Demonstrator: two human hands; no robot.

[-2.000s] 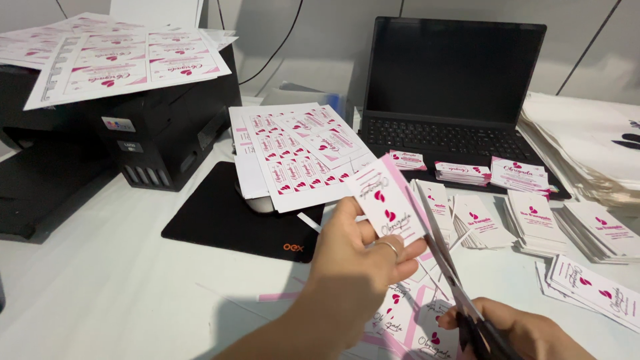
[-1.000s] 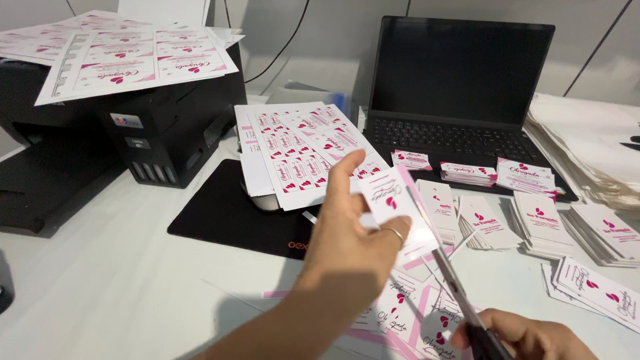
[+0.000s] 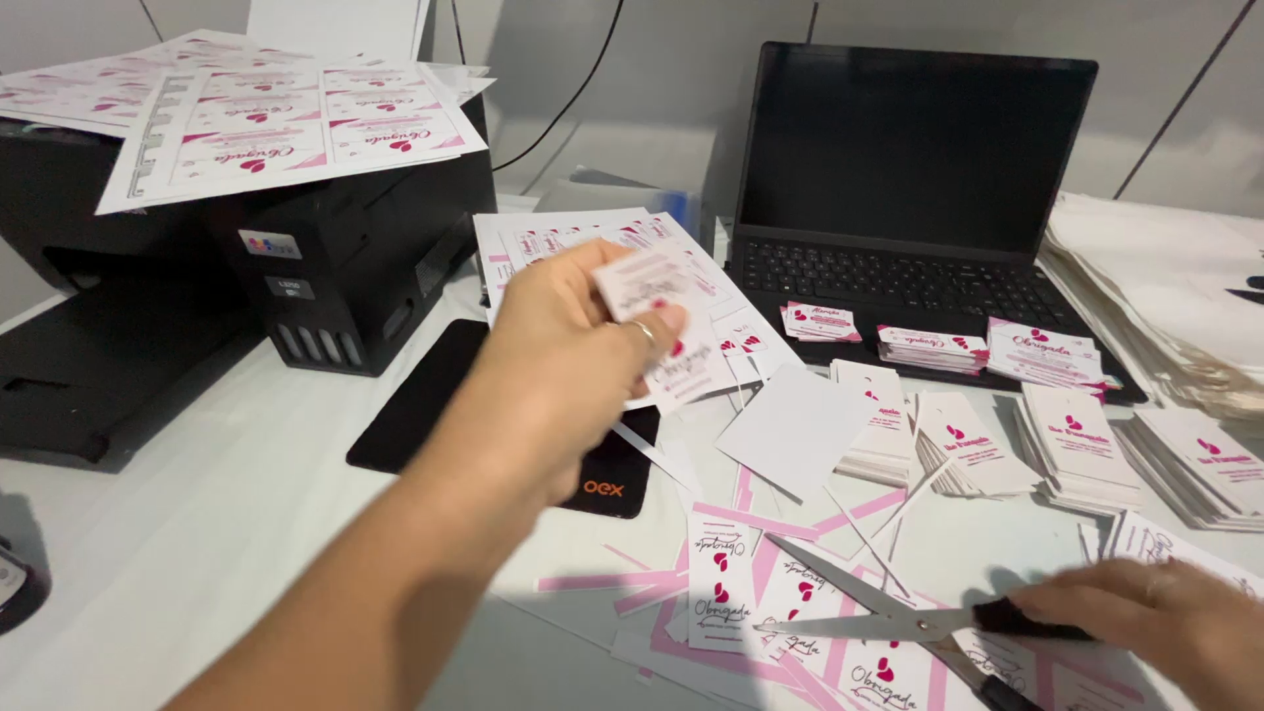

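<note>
My left hand (image 3: 583,346) is raised over the mouse pad and pinches a slightly blurred printed card (image 3: 667,326) between thumb and fingers. At the lower right, my right hand (image 3: 1136,622) is on one black handle of the scissors (image 3: 889,622), whose blades are spread over printed cards and pink-edged strips; the other handle lies clear of the fingers. A blank white paper piece (image 3: 795,432) is between the left hand and the card stacks. Below it lies a tall printed card (image 3: 719,583) with pink paper strips (image 3: 612,581) around it.
A black printer (image 3: 365,267) with printed sheets (image 3: 247,128) on top stands left. Behind the mouse pad (image 3: 415,405) are more printed sheets (image 3: 731,286). An open laptop (image 3: 899,158) bears small card piles (image 3: 933,346); several card stacks (image 3: 1076,444) stand before it. Large papers (image 3: 1165,286) lie at right.
The left hand has lifted the card away from the scissor blades. The scissors, earlier at the card's edge, are now low over the cut paper with blades spread. A blank white piece now shows beside the stacks.
</note>
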